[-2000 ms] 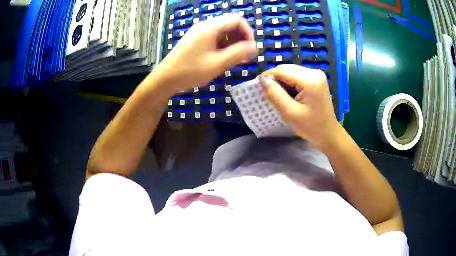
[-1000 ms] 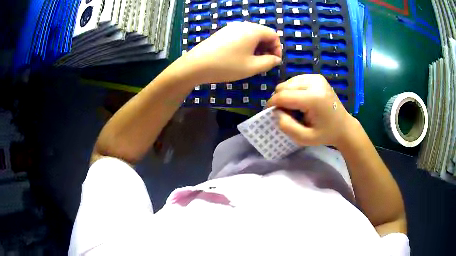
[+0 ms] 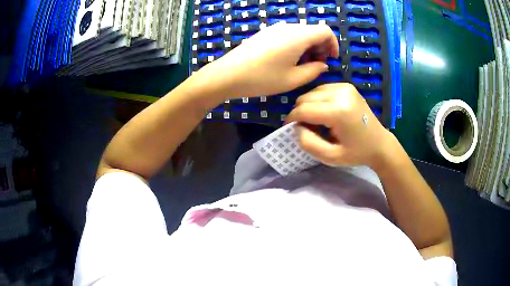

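Note:
The black parts tray with blue openings lies at the top centre. Small white square labels with dark print sit in rows on it. My left hand is over the tray, palm down, fingers curled and thumb near the fingertips; whether it holds a tiny label cannot be told. My right hand is at the tray's front edge and grips the label strip, a white sheet with a grid of dark squares, which hangs down to the left. A small white square shows on the back of my right hand.
Blue corrugated sheets show at the tray's right edge. A white label roll lies on the green bench. Layered stacks stand at right and left, with blue sheets farther left.
Both hands have moved right from two seconds ago, and the label strip hangs lower. The left hand has moved right along the tray. The square on the right hand was not visible two seconds ago.

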